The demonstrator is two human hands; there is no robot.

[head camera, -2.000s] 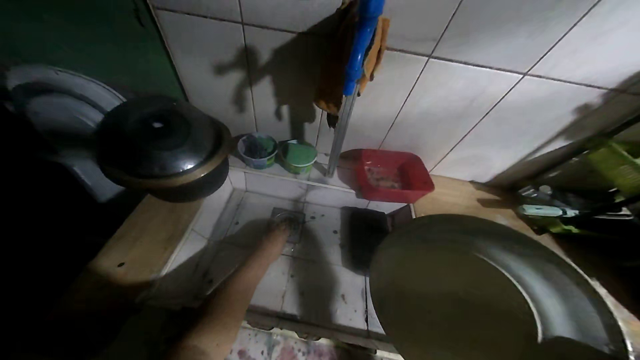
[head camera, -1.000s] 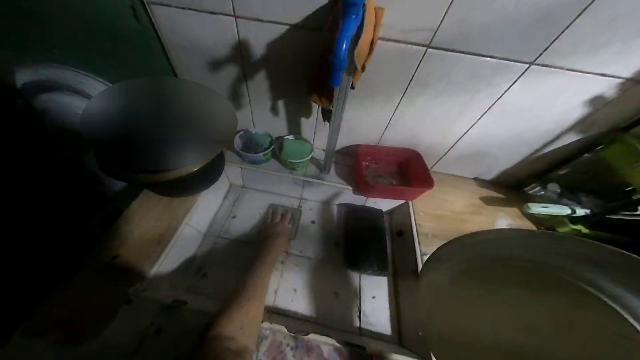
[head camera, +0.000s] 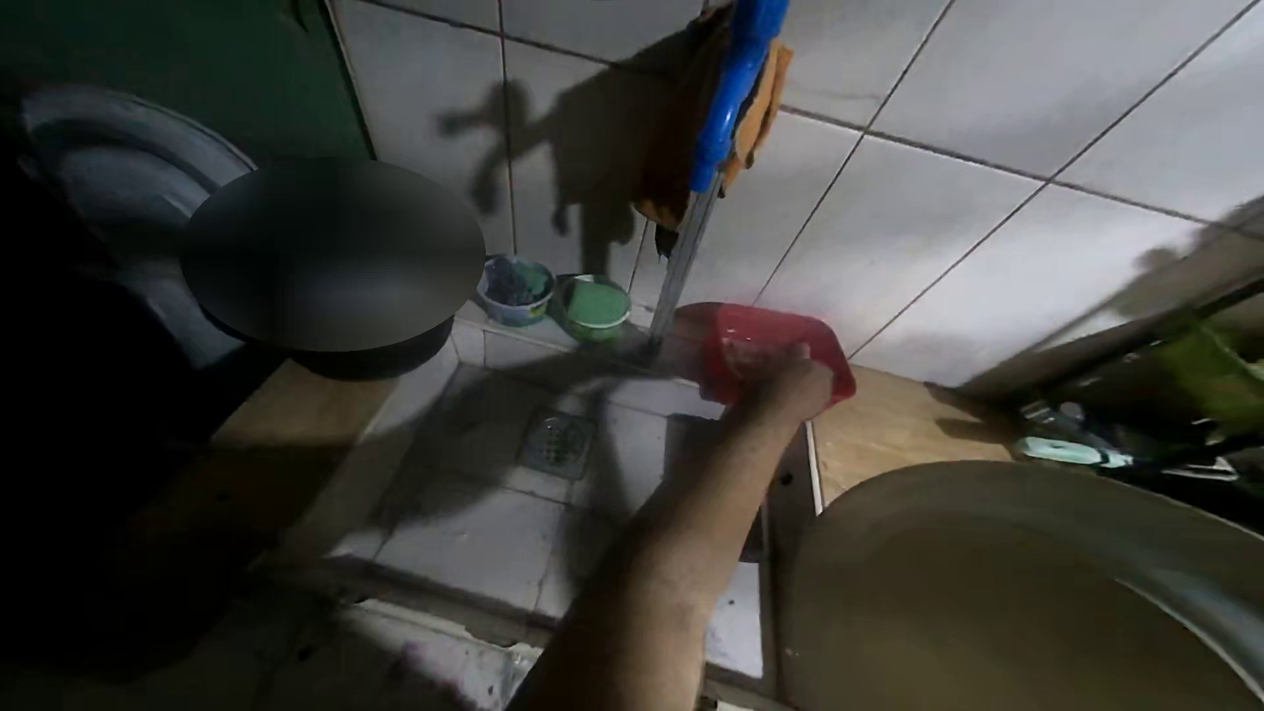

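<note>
My left hand (head camera: pixel 795 380) reaches over the near side of a red plastic tray (head camera: pixel 834 341) at the foot of the tiled wall. Its fingers are partly hidden and blurred, so whether they hold anything cannot be told. The forearm crosses a shallow white-tiled basin, covering much of a dark flat piece (head camera: pixel 691 439) lying there. A square metal drain cover (head camera: pixel 558 442) lies uncovered to the left of the arm. On the ledge left of the tray stand a small tub with dark and green contents (head camera: pixel 515 291) and a tub with a green block (head camera: pixel 595 306). My right hand is out of view.
A blue-handled tool (head camera: pixel 731 109) with a metal shaft leans against the wall before an orange-brown cloth. A large round metal vessel (head camera: pixel 948 592) fills the lower right. A dark pot (head camera: pixel 370 360) with a blurred round top stands left. A pale green-handled item (head camera: pixel 1071 452) lies right.
My left hand has left the drain cover, where it was in both earlier frames, and moved right and farther away to the red tray. The drain cover now shows fully.
</note>
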